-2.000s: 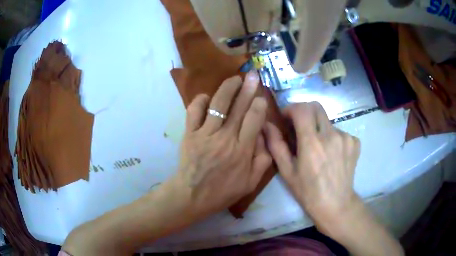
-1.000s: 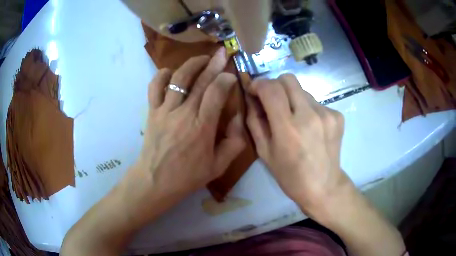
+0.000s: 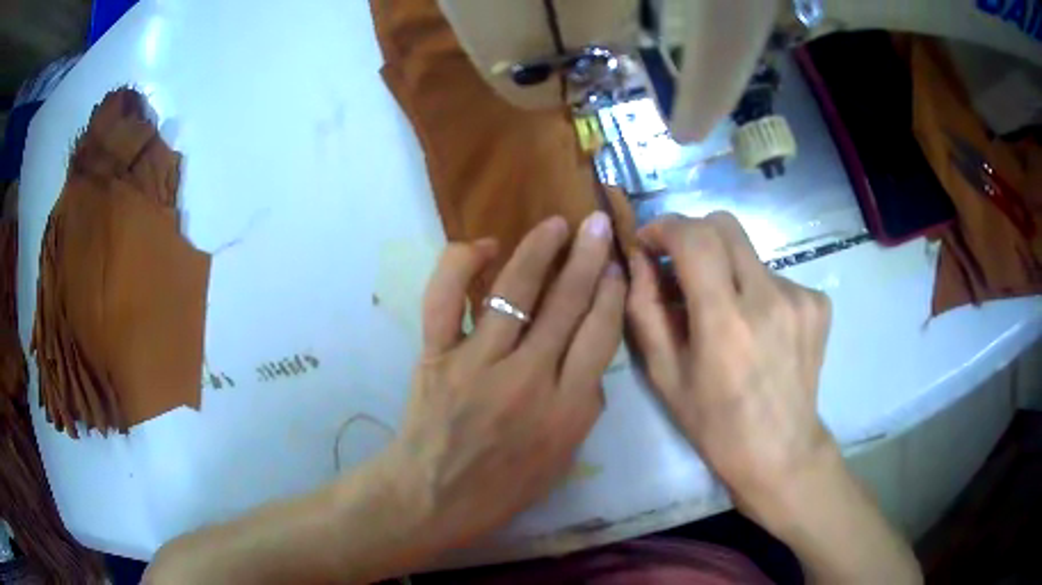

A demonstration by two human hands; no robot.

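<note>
A rust-brown leather panel (image 3: 503, 149) lies under the presser foot area, beside a small yellow guide (image 3: 588, 131). My left hand (image 3: 514, 354) lies flat on the panel's near end, fingers slightly spread, a ring on one finger. My right hand (image 3: 731, 331) pinches the panel's right edge just in front of the bright needle plate (image 3: 634, 143). The panel's near end is hidden under my hands. The sewing machine head (image 3: 514, 46) stands above the panel and hides its far right part.
A fanned stack of brown panels (image 3: 143, 286) lies at left. A cream ridged knob (image 3: 764, 145) is right of the foot. A dark flat piece with maroon edge (image 3: 886, 137) lies at right, beside loose brown leather (image 3: 966, 257) with red-handled snips (image 3: 1000, 189). A thread (image 3: 360, 421) lies near my left wrist.
The panel has moved away from me past the foot, and its near corner no longer shows. My left fingers have drawn back from the yellow guide. The camera view has also shifted.
</note>
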